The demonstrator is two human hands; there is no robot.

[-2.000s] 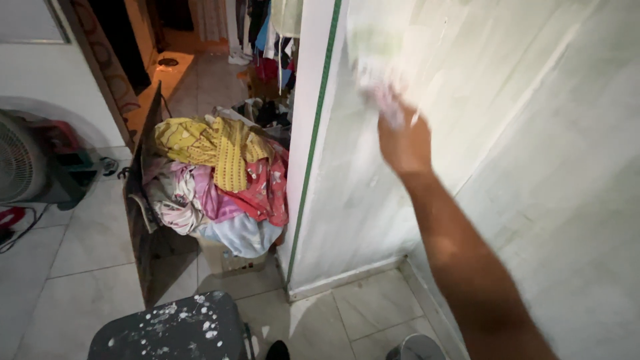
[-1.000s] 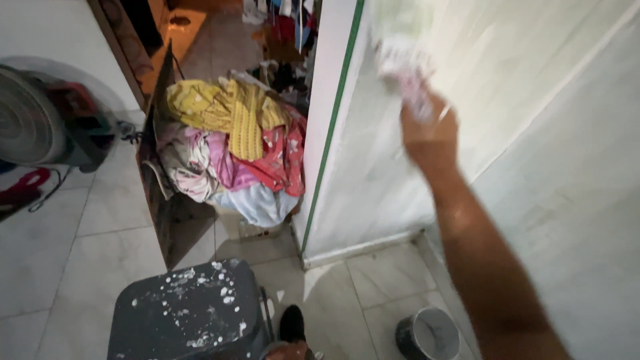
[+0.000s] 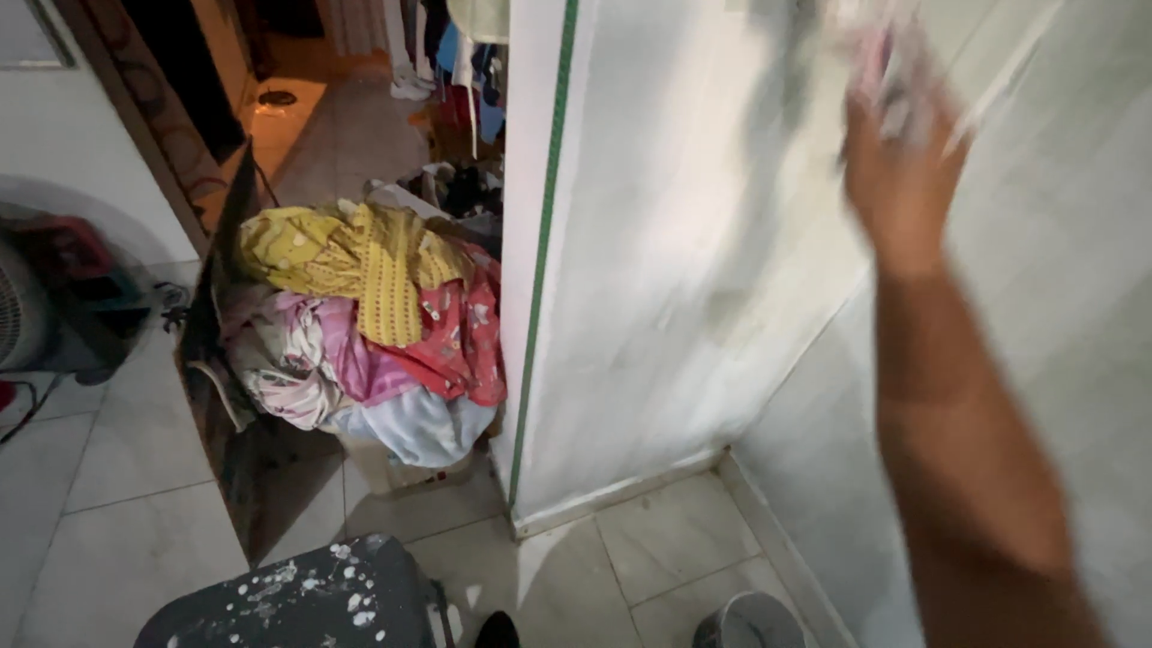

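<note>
My right hand (image 3: 904, 180) is raised at the upper right, blurred, with its fingers closed around the handle of a whitish-pink tool (image 3: 886, 63) that looks like a paintbrush. The tool's head lies at the top edge of the view, against or close to the wall (image 3: 684, 225); contact cannot be told. The wall surface carries uneven whitish and grey patches. A green strip (image 3: 544, 234) runs down near its left corner. My left hand is outside the view.
A paint-spattered dark stool (image 3: 306, 603) stands at the bottom left, a bucket (image 3: 751, 621) at the bottom right. Heaped clothes (image 3: 387, 306) sit beside a dark upright panel (image 3: 220, 396). A fan (image 3: 27, 315) is at the left. A dark shoe tip (image 3: 497, 630) shows below.
My right hand has moved up and to the right along the wall with the tool in it. The view has shifted.
</note>
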